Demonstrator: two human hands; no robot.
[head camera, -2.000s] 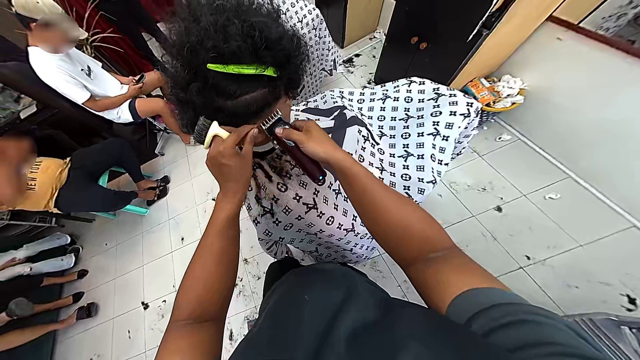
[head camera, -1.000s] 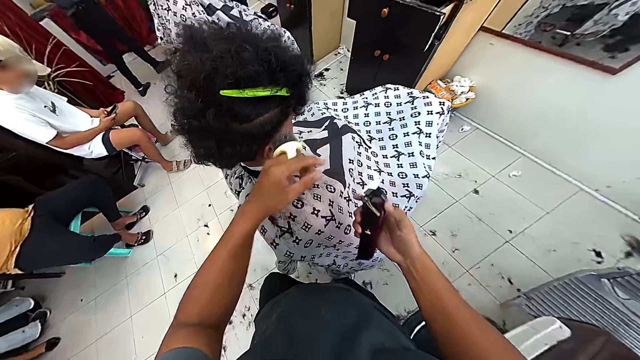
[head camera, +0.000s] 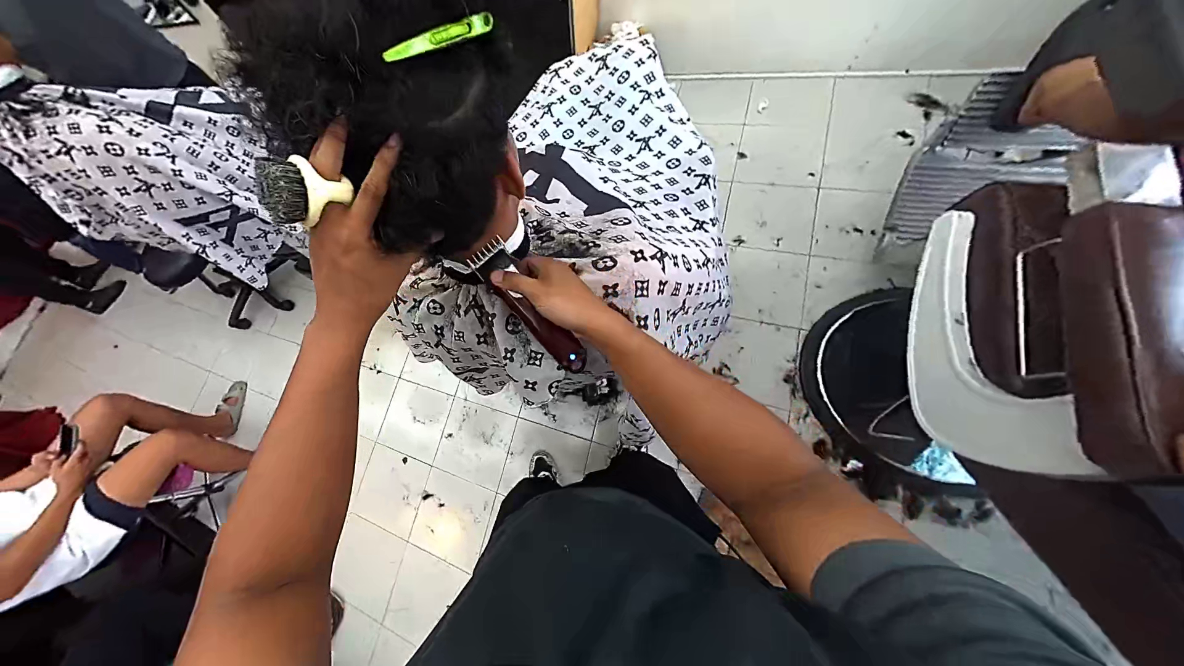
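My left hand (head camera: 356, 245) rests its fingers in the dark curly hair (head camera: 370, 102) of a seated person and holds a small brush (head camera: 324, 190) with a cream handle and dark bristles between the fingers. A bright green hair clip (head camera: 438, 37) is fixed in the hair on top. My right hand (head camera: 555, 291) grips a dark red hair clipper (head camera: 546, 333) with a comb guard, whose teeth are at the nape, below the hairline. A white patterned cape (head camera: 647, 203) covers the person's shoulders, and cut hair lies on it.
At the right stand a brown padded chair (head camera: 1008, 296) with a pale armrest and a black bin (head camera: 856, 370). Cut hair is scattered over the tiled floor (head camera: 777, 222). Another patterned cape (head camera: 139, 157) is at the left, and a seated person holds a phone (head camera: 68, 440) at lower left.
My right hand has brought the clipper from beside the cape to the nape. My left hand has moved from beside the head into the hair. The view has shifted strongly.
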